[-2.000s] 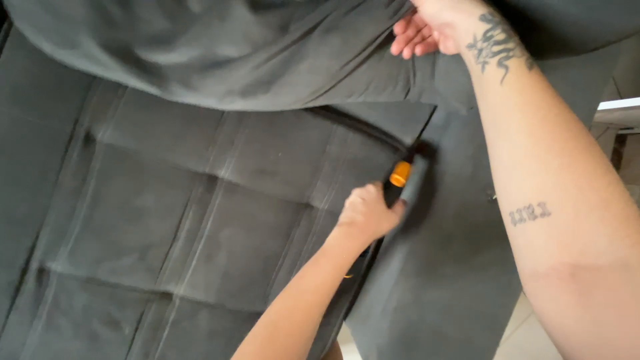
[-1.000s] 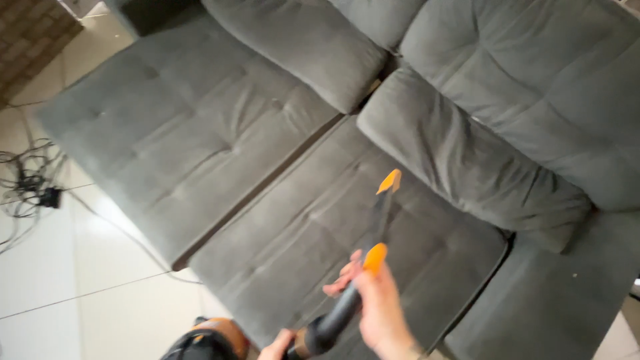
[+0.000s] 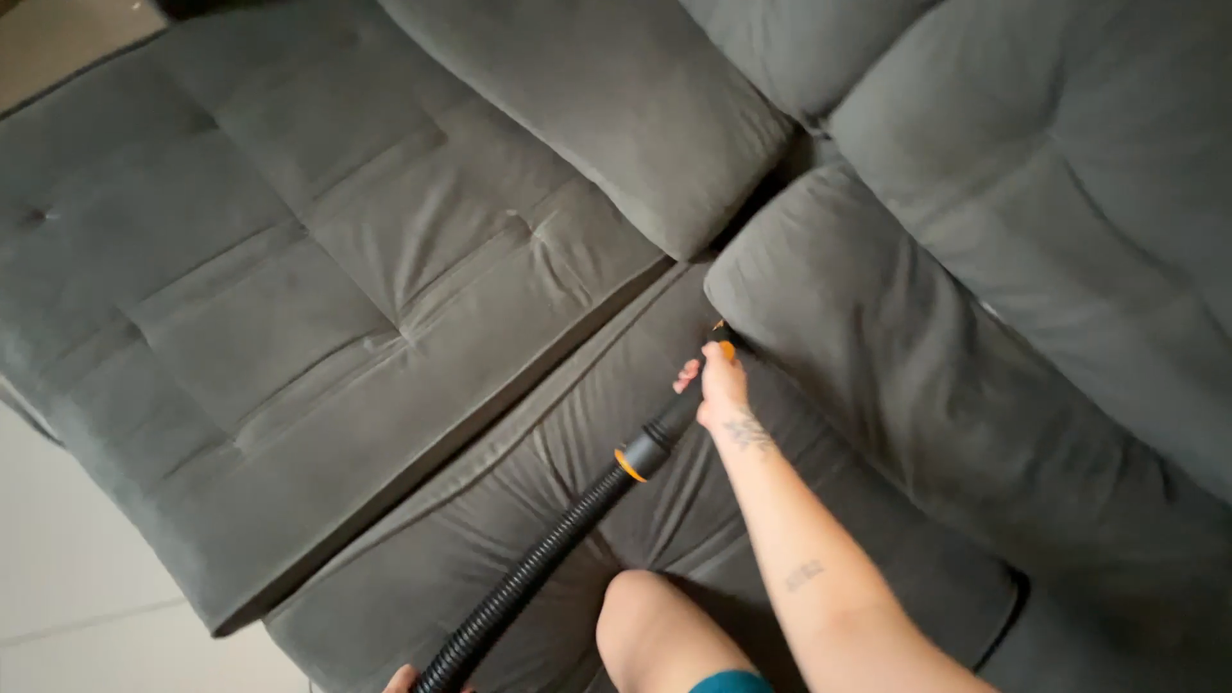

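Observation:
A black vacuum hose (image 3: 539, 563) with an orange ring runs up from the bottom edge to a dark tube. My right hand (image 3: 720, 385) is closed around that tube close to its orange part (image 3: 726, 349). The tube's tip meets the lower edge of a grey back cushion (image 3: 828, 289), by the gap between the sofa seats, and is partly hidden. My left hand (image 3: 402, 680) is at the bottom edge, around the lower part of the hose, mostly cut off by the frame.
A tufted grey seat cushion (image 3: 289, 289) lies left of a long dark gap. More back cushions (image 3: 1078, 173) stand at the upper right. My bare knee (image 3: 659, 626) rests on the near seat (image 3: 462, 539). Light floor tiles (image 3: 77, 549) show at lower left.
The tube's tip, above the middle of the seat a second ago, is now at the back cushion's edge. My left hand has moved down along the hose. My knee has come onto the seat.

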